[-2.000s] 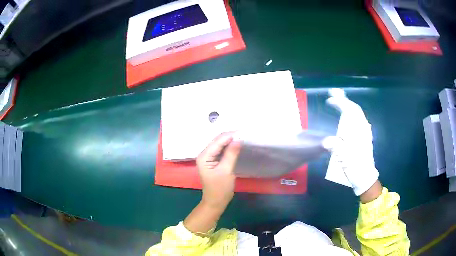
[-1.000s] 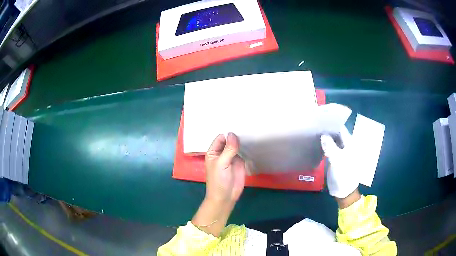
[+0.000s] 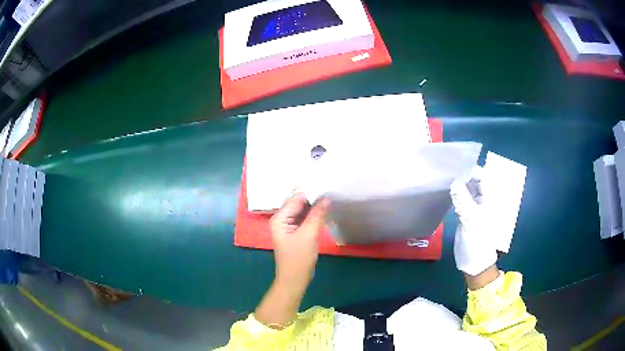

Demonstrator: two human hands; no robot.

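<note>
A white box base (image 3: 281,144) with a dark round mark lies on a red board (image 3: 257,230) on the green bench. A tablet in a translucent greyish film sleeve (image 3: 390,212) is held tilted above the front right of the base. My bare left hand (image 3: 298,223) pinches its left end between thumb and fingers. My gloved right hand (image 3: 473,223) holds its right end, where a loose film flap sticks up. A white card (image 3: 506,199) lies on the bench, partly behind my right hand.
Behind, a lidded box with a tablet picture (image 3: 301,41) sits on another red board (image 3: 240,89). A similar box (image 3: 582,34) is at the far right, and another (image 3: 26,127) at the left. White boxes or lids are stacked at the left end (image 3: 20,206) and right edge (image 3: 608,195).
Since the earlier frames, the film flap at the right has lifted and spread. The sleeved tablet has tilted, and the round mark shows again. Both hands keep their hold.
</note>
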